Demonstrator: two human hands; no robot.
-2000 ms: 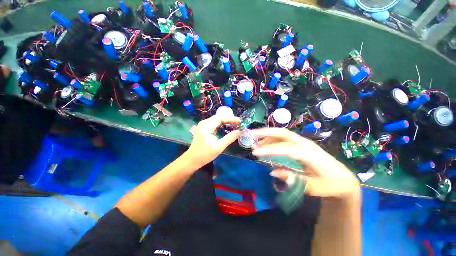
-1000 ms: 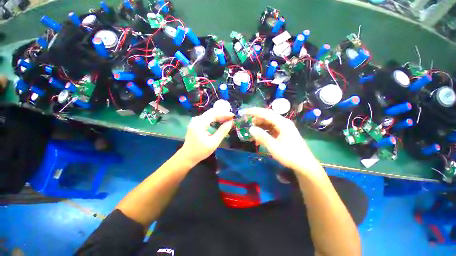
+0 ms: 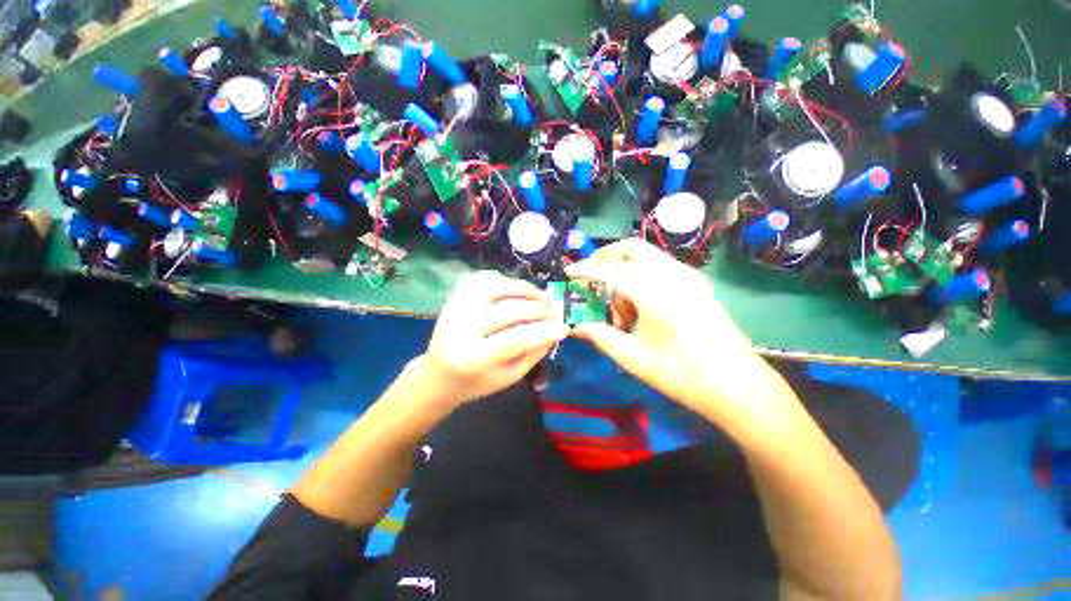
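Observation:
A small green circuit board (image 3: 586, 304) is held over the near bench edge, between both hands. My left hand (image 3: 493, 333) grips its left side with the fingertips. My right hand (image 3: 664, 308) pinches its right side between thumb and fingers. Something dark is at the board's left edge, mostly hidden by my left fingers. A blue cell (image 3: 580, 243) with a pinkish end lies just above the hands. Whether it is wired to the held board cannot be told.
The green bench (image 3: 752, 308) carries many part-built black units with blue cells, round silver-white discs, green boards and red wires. A silver-white disc (image 3: 531, 233) lies just beyond my left hand. A blue stool (image 3: 223, 399) stands at the left, and a red item (image 3: 597, 434) is below the bench edge.
My right hand has come up from below the bench edge to join my left. The board now shows flat between both hands. The camera view has shifted a little.

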